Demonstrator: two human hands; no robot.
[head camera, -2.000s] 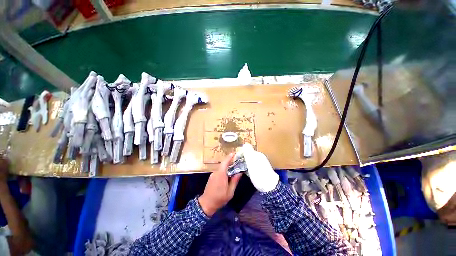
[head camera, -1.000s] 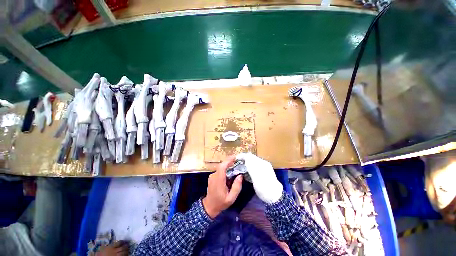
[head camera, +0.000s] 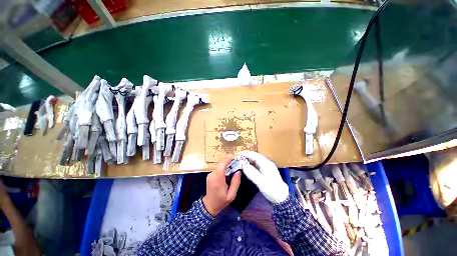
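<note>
A small grey part (head camera: 234, 166) is held between my two hands at the bench's front edge, below the work pad (head camera: 213, 150). My left hand (head camera: 219, 187) is bare, its thumb and fingers closed on the part from the left. My right hand (head camera: 265, 178) wears a white glove and touches the part's top and right side with its fingertips. The fingers hide much of the part, so its exact shape cannot be told. A white oval ring (head camera: 230, 135) lies on the pad.
Overlapping handle pieces (head camera: 143, 112) lie at left, one handle (head camera: 310, 120) at right. A white bottle (head camera: 244, 74) stands at the back edge. A black cable (head camera: 349, 100) hangs by the metal box (head camera: 416, 110). Blue crates (head camera: 387, 200) (head camera: 95, 212) flank my lap. A person's arm (head camera: 17, 220) shows far left.
My gloved right hand has tilted and shifted slightly right and down over the part. My left hand still holds it. Another person's hand has left the left crate.
</note>
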